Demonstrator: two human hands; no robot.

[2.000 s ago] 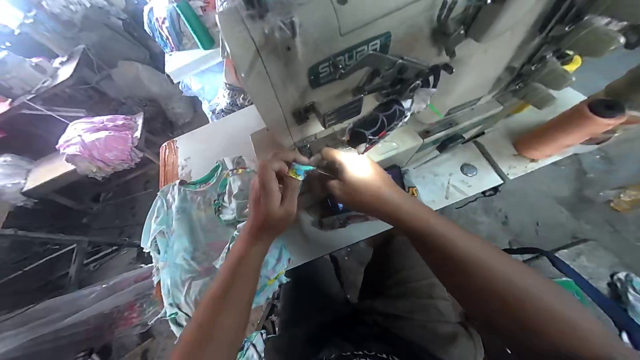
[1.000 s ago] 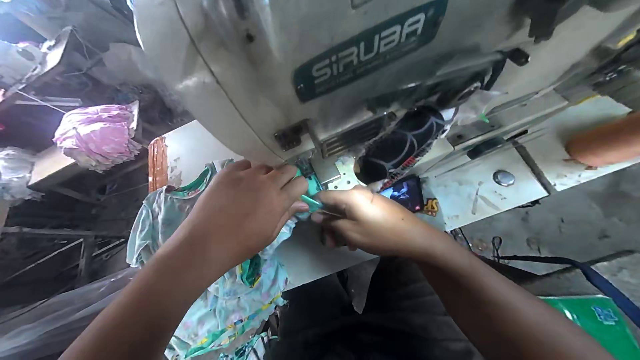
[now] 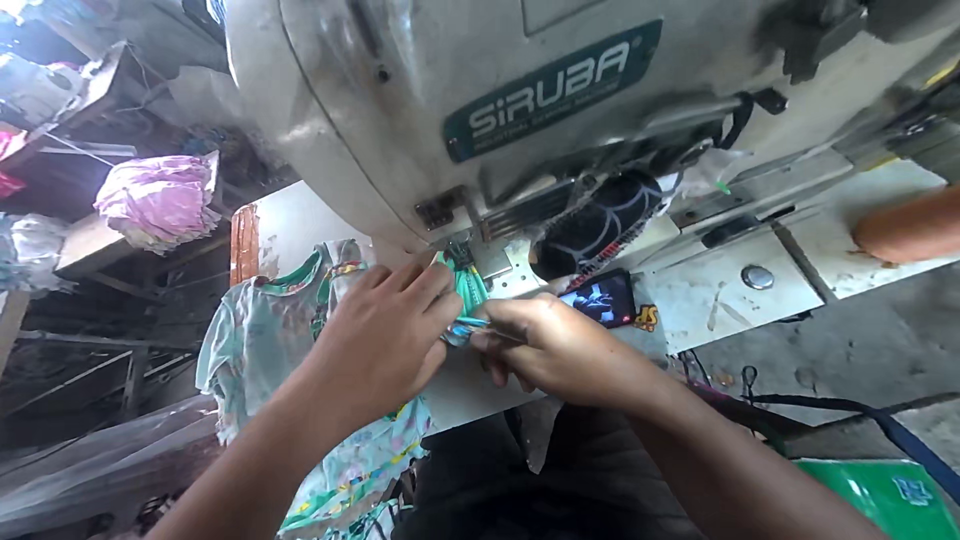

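A Siruba industrial sewing machine [image 3: 420, 97] fills the top middle. Bunched green fabric [image 3: 469, 291] lies at its needle area. My left hand [image 3: 397, 330] rests on that fabric from the left, fingers bent over it. Just right of it, my right hand [image 3: 559, 349] pinches the near edge of the gathered cloth between thumb and fingers; its fingertips are partly hidden. Light green printed garments [image 3: 262, 330] with green neck trim lie left of and beneath my left forearm, hanging over the table's front edge.
A phone [image 3: 604, 298] with a lit screen lies on the white machine table [image 3: 720, 307], beside a dark patterned cloth [image 3: 592, 225]. An orange thread cone [image 3: 911, 225] stands at the right. Pink bundled fabric [image 3: 157, 199] sits on a rack at the left. A green packet [image 3: 870, 495] is at lower right.
The view has moved much closer to the machine. My left hand, earlier raised with the right around a small blue-green piece, now lies over the fabric at the needle area.
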